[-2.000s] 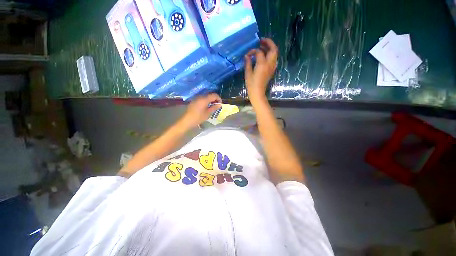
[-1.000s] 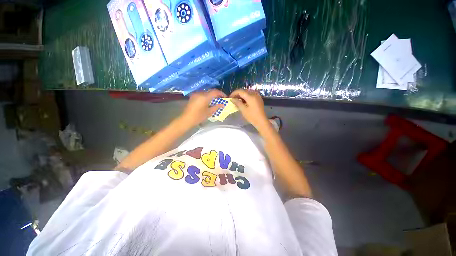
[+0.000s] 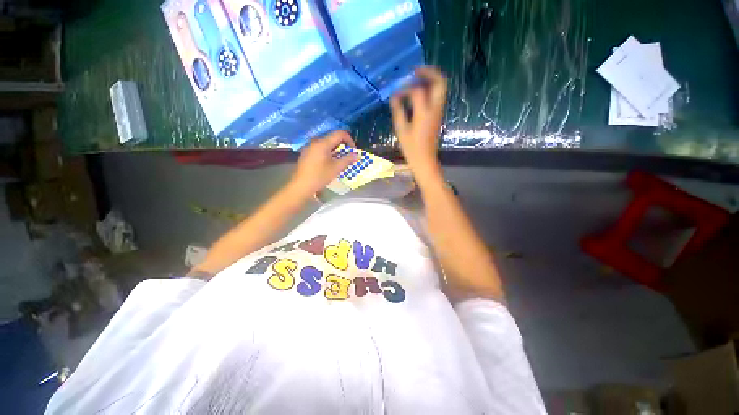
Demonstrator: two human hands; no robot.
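Note:
Blue and white retail boxes [image 3: 301, 57] with device pictures are stacked near the bench's front edge, their blue ends facing me. My left hand [image 3: 321, 164] holds a pale yellow sticker sheet [image 3: 356, 168] with rows of blue dots, just off the bench edge below the boxes. My right hand [image 3: 419, 113] is raised at the right end of the stack, fingertips at or near a blue box end. It is blurred, and I cannot tell whether a sticker is between its fingers.
A small white carton [image 3: 127, 112] lies on the green bench [image 3: 531, 73] at the left. White leaflets [image 3: 642, 79] lie at the right. A dark cable-like item [image 3: 481, 40] lies behind my right hand. A red stool [image 3: 655, 231] stands on the floor at the right.
My right hand met the sticker sheet beside my left hand a second ago; now it is up at the box ends again. My left hand still holds the sheet.

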